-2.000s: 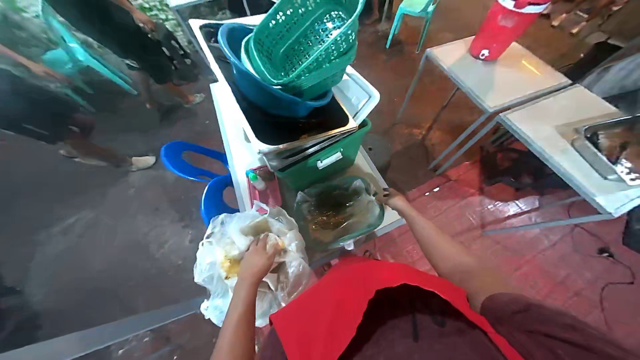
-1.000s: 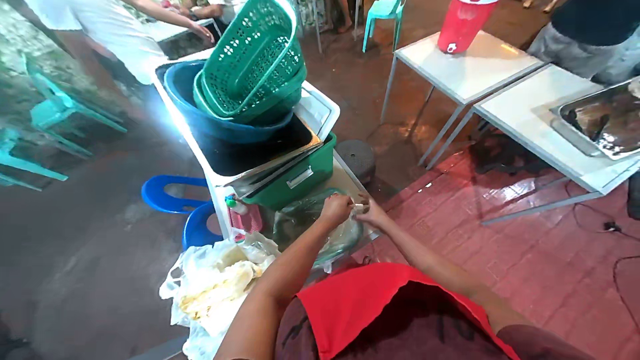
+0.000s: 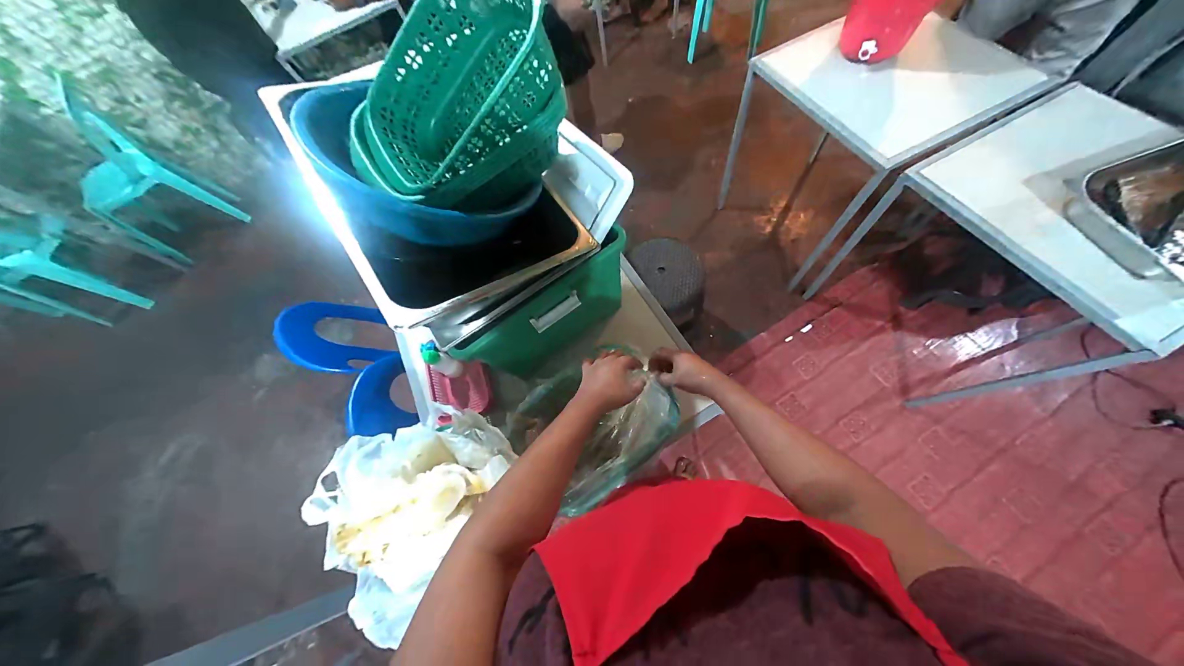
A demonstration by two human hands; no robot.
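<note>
A clear plastic bag (image 3: 638, 421) lines a green tub on the near end of the table. My left hand (image 3: 610, 381) grips the bag's gathered edge, and my right hand (image 3: 683, 370) pinches it just to the right, the two nearly touching. Left of the tub lies an open white plastic bag (image 3: 407, 504) full of pale, yellowish stuff that I cannot identify. A pink plastic basket (image 3: 461, 387) and a small bottle with a green cap (image 3: 444, 359) are behind that bag.
A green bin (image 3: 578, 319), a deep metal pan (image 3: 444, 291), a blue basin (image 3: 416, 217) and green perforated baskets (image 3: 453, 92) are stacked ahead. Blue stools (image 3: 375, 407) stand left. Two white tables at right hold a red container (image 3: 883, 32) and a metal tray (image 3: 1091, 217).
My left hand has moved from the white bag to the clear bag in the tub. My right hand has moved from the tub's right rim to the clear bag's edge.
</note>
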